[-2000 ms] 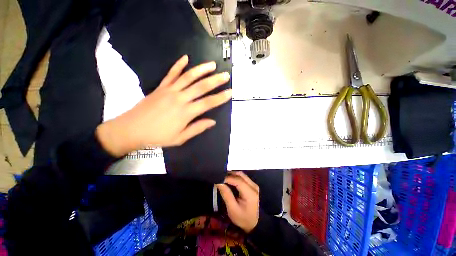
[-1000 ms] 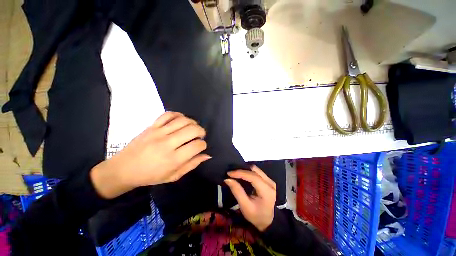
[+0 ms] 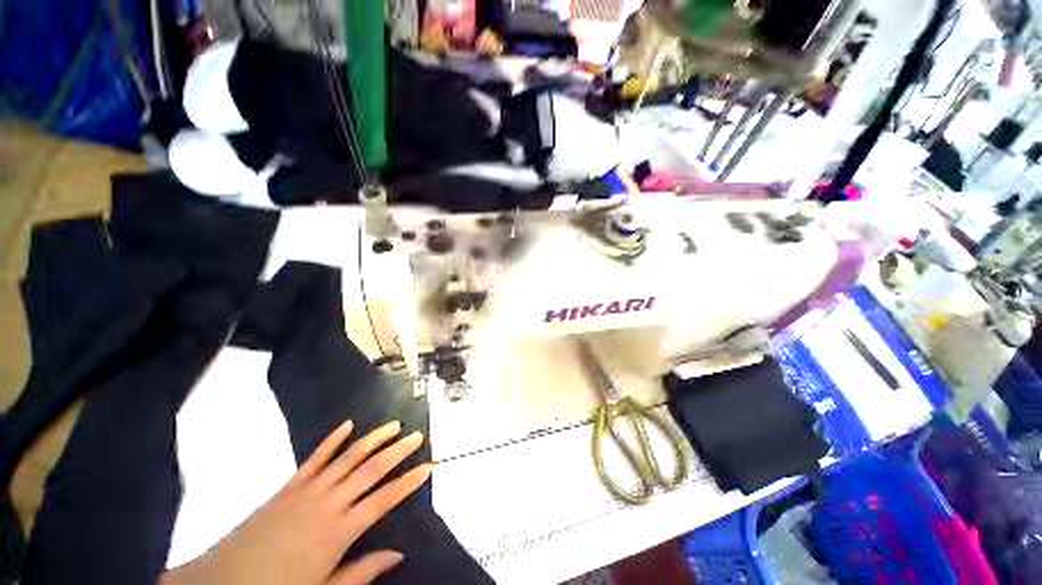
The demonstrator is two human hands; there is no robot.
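Note:
My left hand [image 3: 326, 509] lies flat with spread fingers on a black cloth panel [image 3: 314, 383], left of and below the needle area. The panel runs up beside the presser foot [image 3: 419, 389], which is small and blurred. The cream-white sewing machine [image 3: 514, 269] shows purple "HIKARI" lettering. The scissors [image 3: 640, 451] lie right of the needle, with olive-yellow loops toward me. My right hand is out of the picture. The panel's lower end is cut off by the bottom edge.
More black pieces [image 3: 126, 309] lie at left over a tan surface [image 3: 23, 183]. A folded black stack [image 3: 748, 423] lies right of the scissors. Blue baskets [image 3: 874, 520] stand at lower right. A green post [image 3: 366, 80] rises behind the machine. Other machines and cloth are blurred in the background.
The view has swung up, showing the whole machine head and the workshop behind. My left hand has flattened from bent to spread fingers on the cloth. My right hand has left the picture.

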